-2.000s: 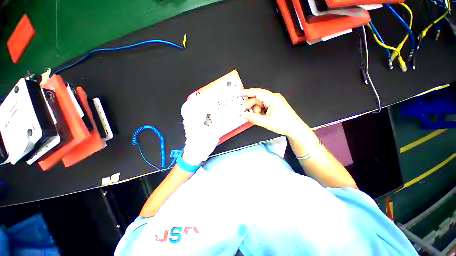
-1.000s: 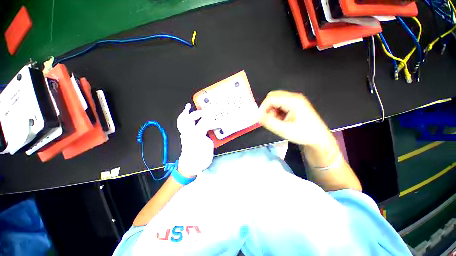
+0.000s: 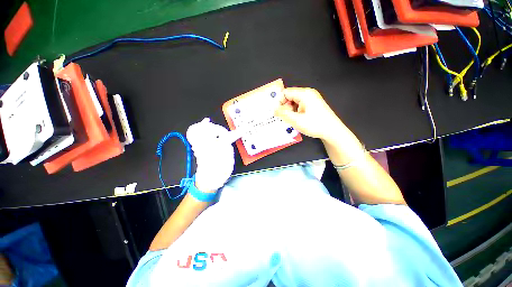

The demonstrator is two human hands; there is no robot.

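A flat square device unit (image 3: 263, 128) lies with its white underside up, dark round feet at its corners and fine print across it. It rests on an orange-red foam pad (image 3: 234, 119) on the black mat. My left hand (image 3: 210, 154), in a white glove with a blue wrist strap (image 3: 202, 193), is at the unit's left side, a finger reaching to its edge. Whether it grips anything is unclear. My bare right hand (image 3: 306, 114) is over the unit's upper right, thumb and fingertips pinched together. Whether something thin is between them cannot be seen.
Units and pads (image 3: 84, 120) stand stacked at the left. Another stack (image 3: 393, 39) is at the upper right, beside blue and yellow cables (image 3: 462, 89) and a thin white cable (image 3: 428, 101). A blue cable (image 3: 146, 39) crosses the back. A coil cord (image 3: 189, 154) lies near the front edge.
My left hand has drawn off the unit's face to its left side. My right hand moved away to the right, then came back over the unit's upper right. More of the underside shows.
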